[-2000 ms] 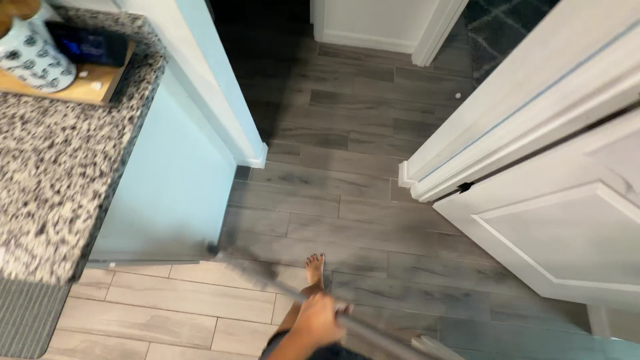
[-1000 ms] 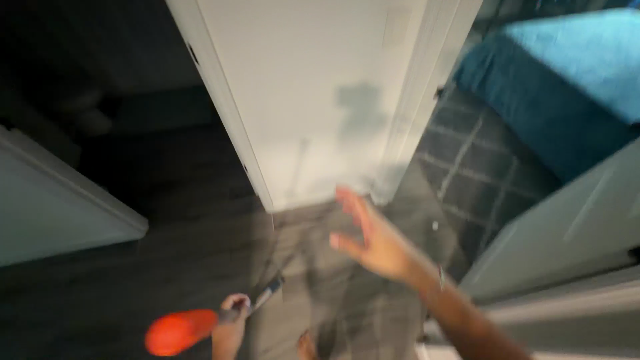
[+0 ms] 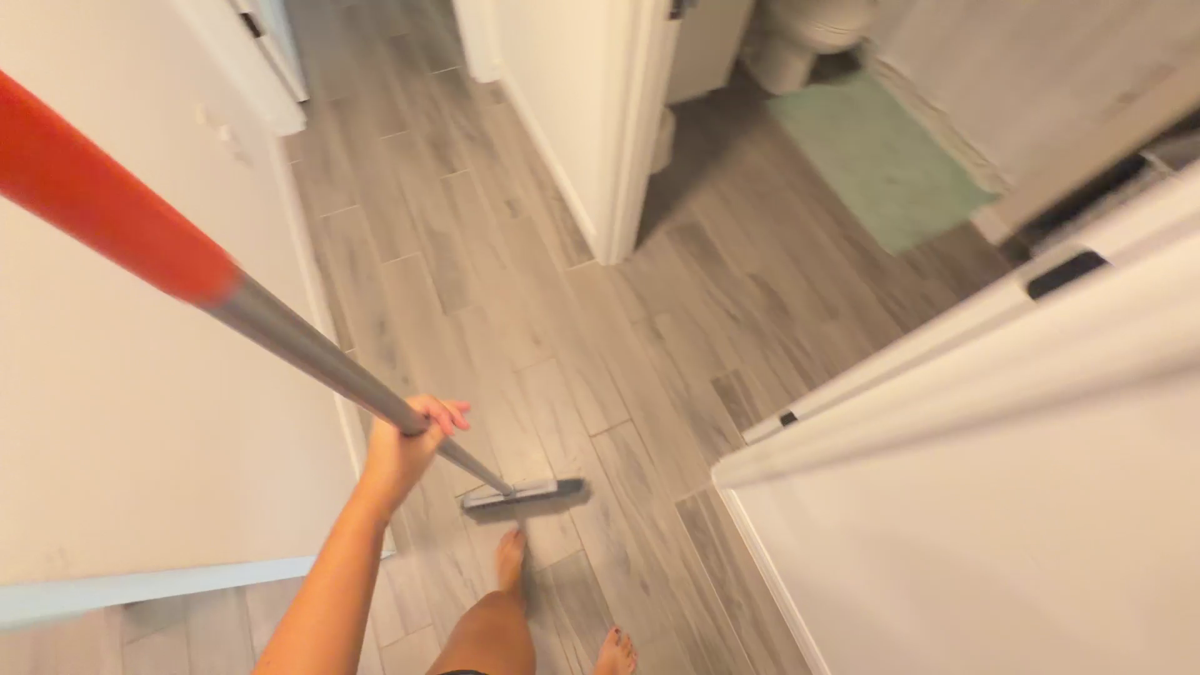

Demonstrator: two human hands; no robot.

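My left hand (image 3: pixel 412 441) is wrapped around the grey metal handle of a push broom (image 3: pixel 323 354). The handle runs down from the upper left, where it has a thick red-orange grip section (image 3: pixel 112 192), to the wide broom head (image 3: pixel 522 495). That head lies on the wood-look tile floor (image 3: pixel 506 319), just ahead of my bare foot (image 3: pixel 510 558). My other foot (image 3: pixel 616 652) shows at the bottom edge. My right hand is out of view.
A white wall (image 3: pixel 159 375) runs along the left. A door frame (image 3: pixel 623 131) stands in the middle. Beyond it are a toilet (image 3: pixel 797 37) and a green bath mat (image 3: pixel 881 159). Another wall corner (image 3: pixel 937 525) juts in at right.
The view has swung round to a hallway and bathroom. My right hand, spread open a second ago, has left the view. The left hand still holds the broom.
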